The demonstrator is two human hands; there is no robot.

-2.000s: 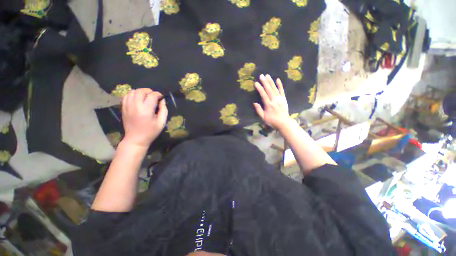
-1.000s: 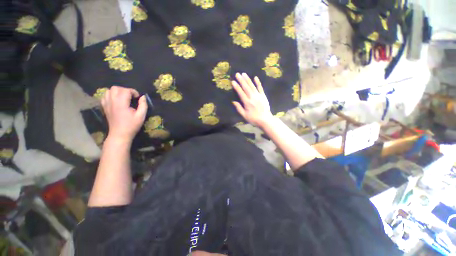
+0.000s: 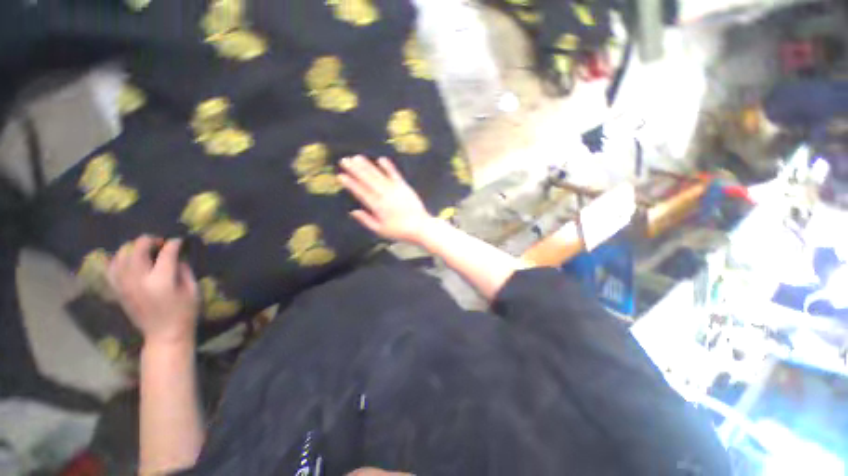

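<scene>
Black cloth with gold butterfly motifs (image 3: 270,153) lies over the surface in front of me. My left hand (image 3: 153,284) is on the cloth's lower left part with its fingers bent. It is blurred, and I cannot tell whether something small is pinched in it. My right hand (image 3: 386,200) lies palm down on the cloth beside a motif, fingers apart and holding nothing. No chalk or chalk line can be made out in the blur.
Pale table surface (image 3: 507,125) shows right of the cloth. More black and gold cloth is heaped at the upper right, with something red beside it. Below the table's right edge are wooden frames, a blue thing (image 3: 604,276) and bright clutter. Pale areas show through gaps at left.
The view has turned right, so the cloth and both hands appear farther left and the image is blurrier. Both hands stay by the same motifs. The short pale lines near my left hand no longer show.
</scene>
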